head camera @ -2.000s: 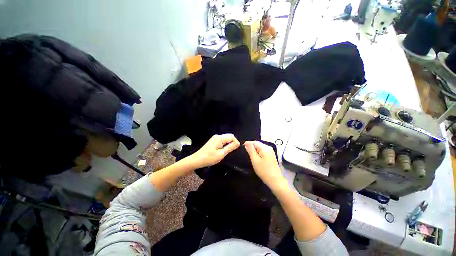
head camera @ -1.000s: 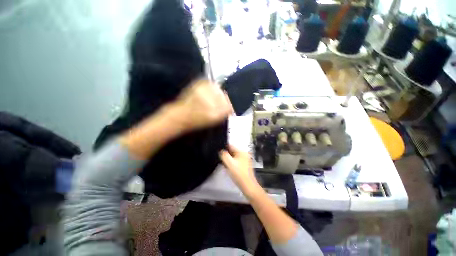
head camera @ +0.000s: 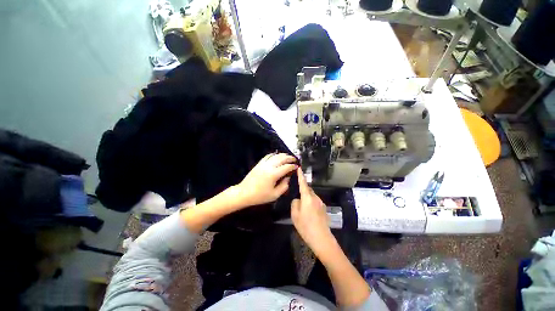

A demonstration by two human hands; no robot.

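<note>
Black fabric lies in a large heap on the table left of the overlock machine, with a thin pale curved seam line on it. My left hand grips the fabric edge near the needle area. My right hand is just right of it, with its fingertips on the same edge. The fingertips of both hands are close together at the left end of the machine head. The needle area is dark and its details cannot be told.
Another black piece lies behind on the table. Snips stand by the accessory tray at right. Thread cones are at the top right. A dark padded jacket is at left. Plastic bags are lower right.
The hands moved from pinching fabric over the lap to the machine's needle area. The raised black fabric came down onto the table at left. The view also turned towards the machine.
</note>
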